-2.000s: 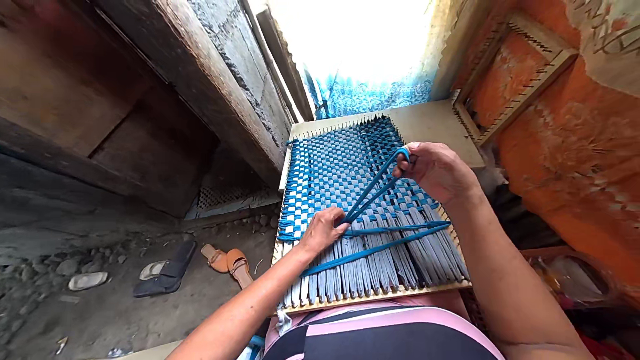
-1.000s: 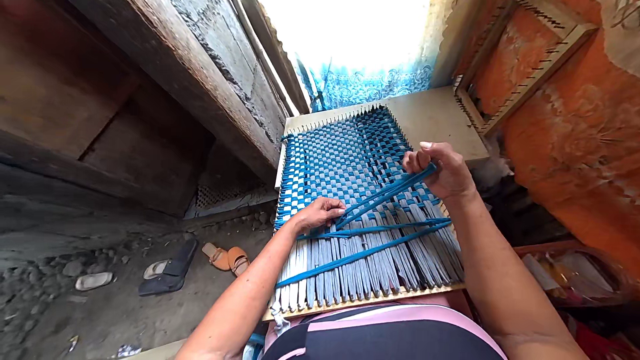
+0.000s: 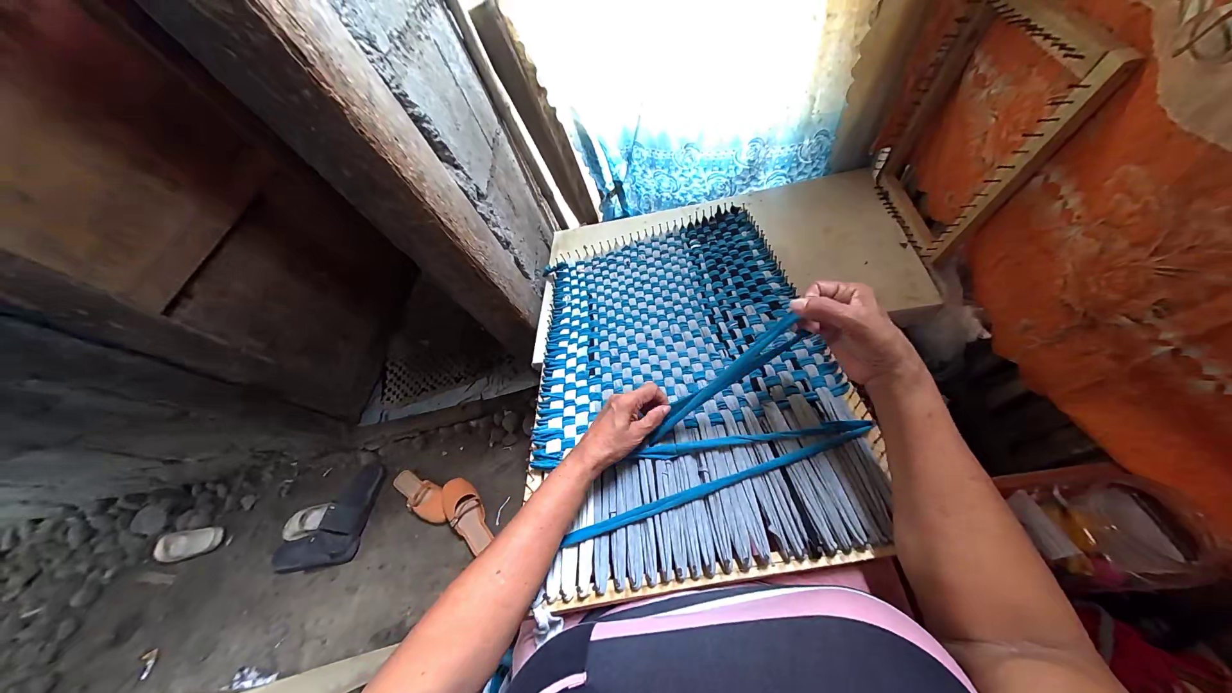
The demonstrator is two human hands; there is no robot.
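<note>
A wooden peg loom point(image 3: 717, 570) lies across my lap, strung with grey, white and dark fabric strips. Its far part is woven in a blue-and-grey check point(image 3: 645, 308); the strips nearest me are bare warp. My right hand point(image 3: 847, 322) pinches a blue fabric strip point(image 3: 722, 380) above the right edge of the weave. The doubled strip runs down taut to my left hand point(image 3: 630, 423), whose fingers close on it over the lower left of the weave. More blue strip crosses the bare warp and bends near the right pegs.
A second pegged wooden frame point(image 3: 1049, 144) leans at the right against an orange cloth point(image 3: 1107, 289). Behind the loom stand a pale table point(image 3: 837, 231) and a blue curtain point(image 3: 731, 168). Sandals point(image 3: 467, 515) and slippers point(image 3: 327, 525) lie on the left floor. A basket point(image 3: 1107, 481) holds items at the right.
My right hand has moved, first away to the right and then slightly lower, with the blue strip still in it. My left hand stays near the weave's lower left.
</note>
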